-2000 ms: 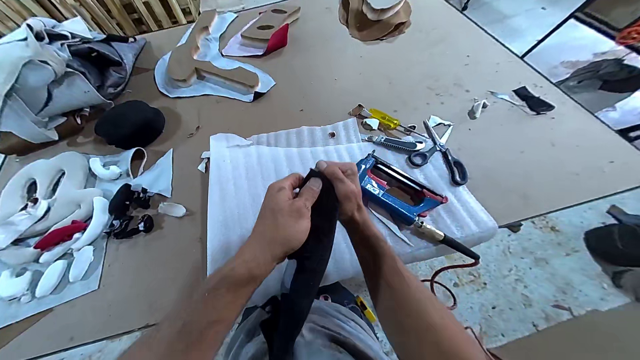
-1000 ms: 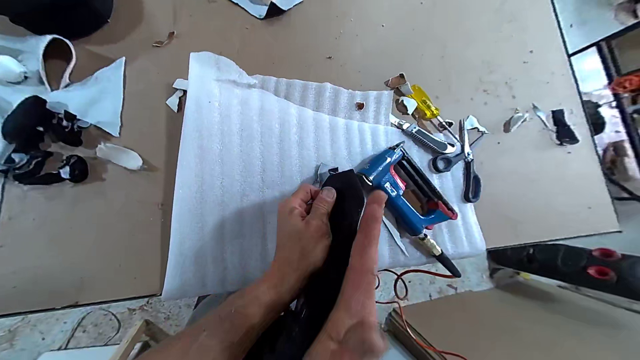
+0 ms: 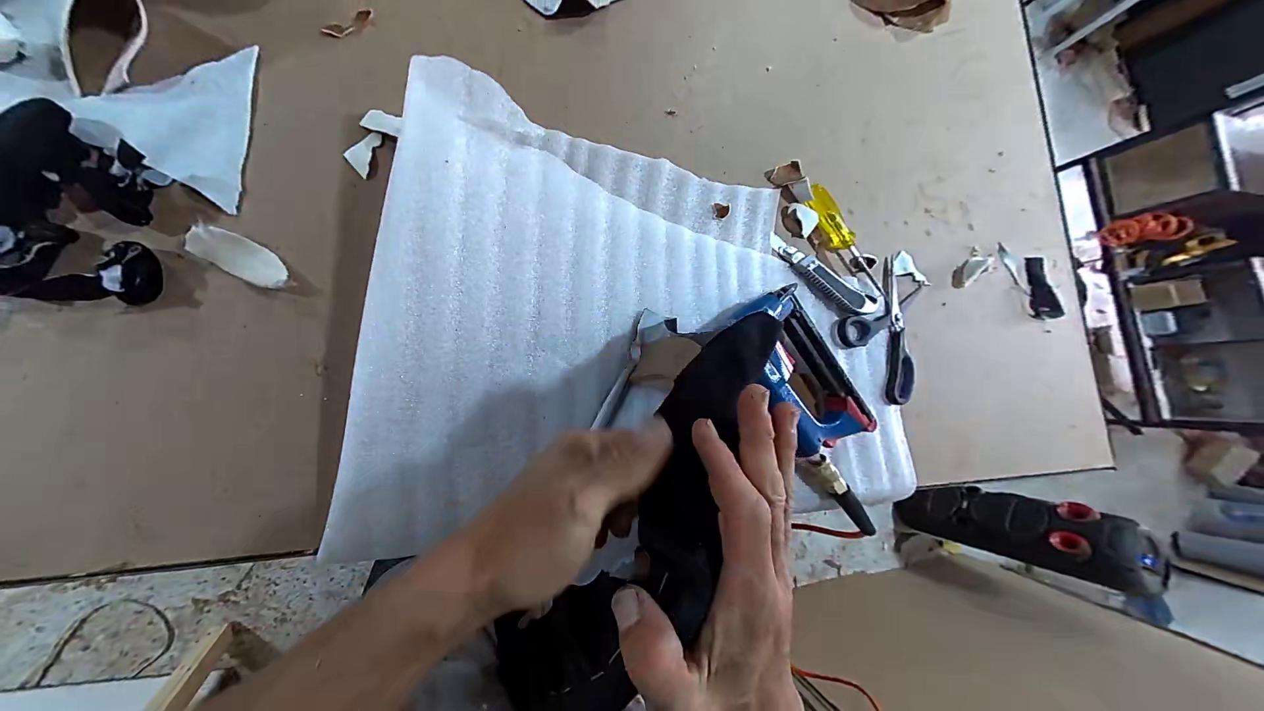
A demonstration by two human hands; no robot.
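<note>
A long piece covered in black fabric [image 3: 681, 494] lies between my hands over the near edge of white ribbed foam sheet [image 3: 513, 267]. My left hand [image 3: 583, 494], blurred, touches its left side with bent fingers; whether it grips is unclear. My right hand [image 3: 741, 533] rests along the right side, fingers extended, thumb over the fabric. Beyond the far end shows a bare tan part [image 3: 664, 363] with a pale flap. A blue pneumatic stapler [image 3: 825, 425] lies partly behind the black piece. To its right are a utility knife [image 3: 829, 279], scissors [image 3: 897, 341] and a yellow-handled tool [image 3: 831, 217].
Black-covered pieces [image 3: 128, 272] and a white oval pad [image 3: 237, 255] lie at left on the brown-topped table [image 3: 197, 395]. Scraps [image 3: 973, 269] lie at right. A red air hose [image 3: 829, 531] runs off the near edge. A black object with red rings [image 3: 1037, 533] stands beyond the corner.
Two seconds ago both hands pinched the black fabric's upper end; now my right hand lies flatter along its side and my left is lower at the left. The view has shifted closer.
</note>
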